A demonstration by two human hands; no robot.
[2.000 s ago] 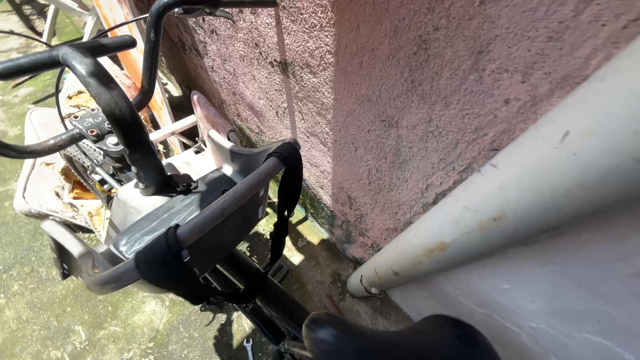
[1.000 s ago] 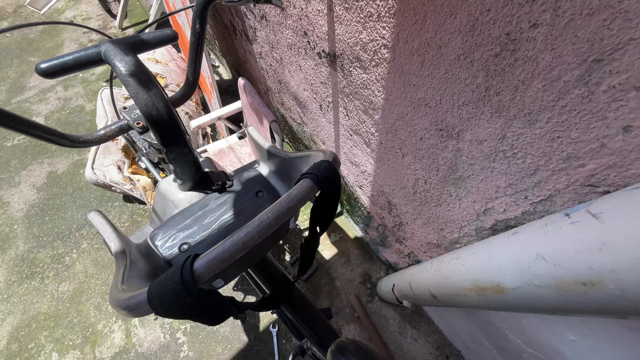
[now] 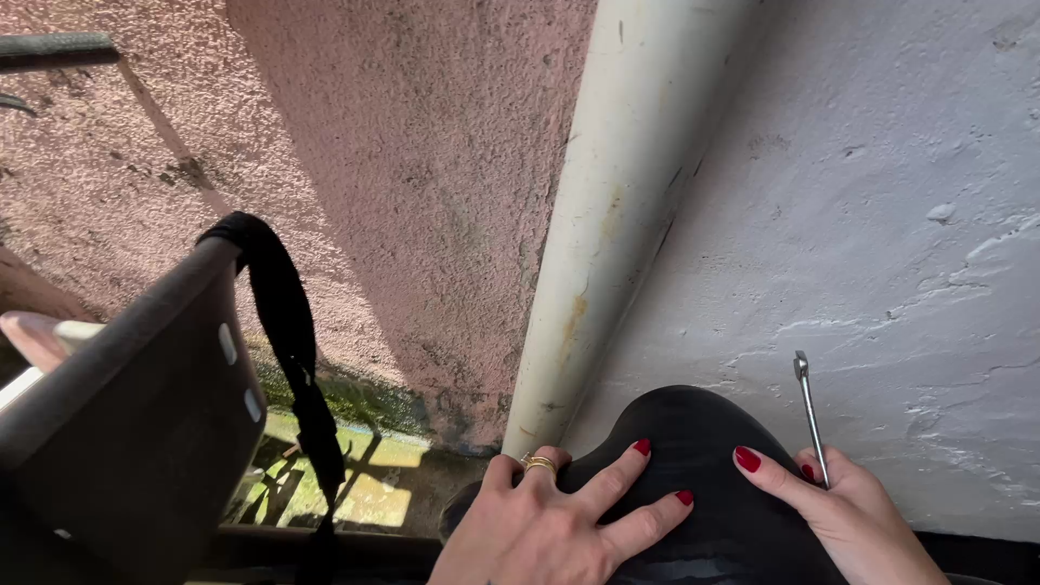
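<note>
The black bicycle saddle (image 3: 699,455) fills the lower middle of the head view. My left hand (image 3: 561,520) lies on the saddle's left part with its fingers spread, palm down; rings circle one finger. At the saddle's right side, my right hand (image 3: 837,504) holds a metal wrench (image 3: 810,414), whose head points up in front of the white wall. The thumb of that hand rests against the saddle. To the left is a dark plastic child bicycle seat (image 3: 138,406), with a black fabric strap (image 3: 284,317) hanging from its rim.
A pale drainpipe (image 3: 601,219) runs down between a rough pink wall (image 3: 422,162) and a white wall (image 3: 877,203). The end of a handlebar (image 3: 61,50) shows at the upper left. Sunlit, mossy ground (image 3: 378,487) lies below the strap.
Both my hands have come into view at the saddle, the right one with a wrench. The view has swung toward the saddle and white wall.
</note>
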